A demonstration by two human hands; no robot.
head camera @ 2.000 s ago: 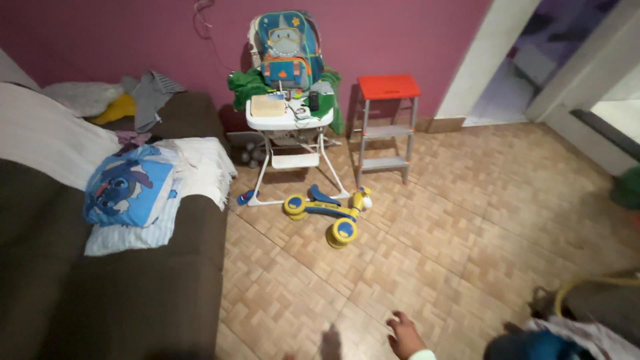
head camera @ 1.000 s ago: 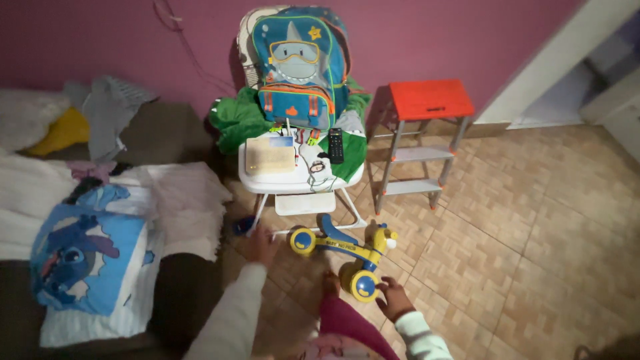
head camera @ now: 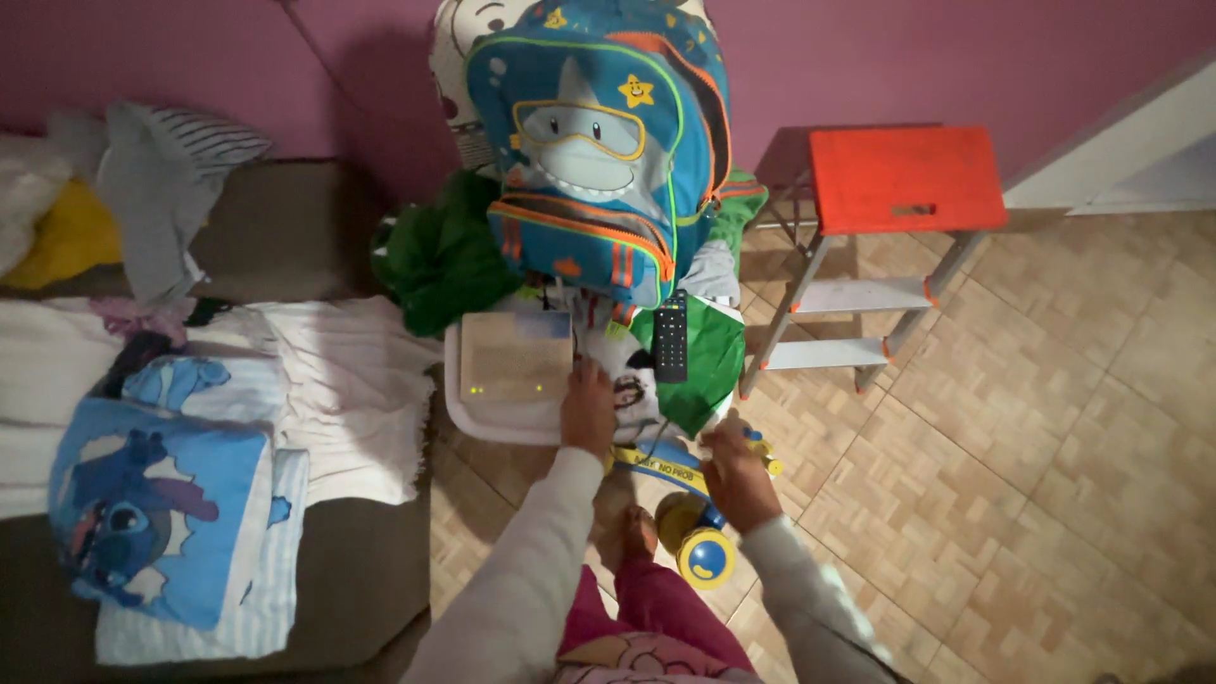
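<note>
My left hand (head camera: 588, 410) reaches over the front of the white high-chair tray (head camera: 503, 426), at the right edge of a beige box (head camera: 516, 355) with small lights. My right hand (head camera: 739, 473) is at the tray's front right corner, by the green sheet (head camera: 705, 361); whether it pinches anything is unclear. A black remote control (head camera: 671, 340) lies between the box and that sheet, partly on it. White printed cloth (head camera: 632, 385) is beside my left fingers. Behind stands a blue shark backpack (head camera: 589, 142), its front pocket unzipped, with green plush fabric (head camera: 442, 252) at its left.
A yellow and blue ride-on toy (head camera: 705, 558) is on the floor below my right hand. A step stool with a red top (head camera: 904, 180) stands at right. The dark sofa (head camera: 366, 570) at left holds a blue cartoon pillow (head camera: 161, 513) and clothes.
The view has moved much closer to the high chair. Both hands have gone from above the floor and ride-on toy up to the tray's front edge.
</note>
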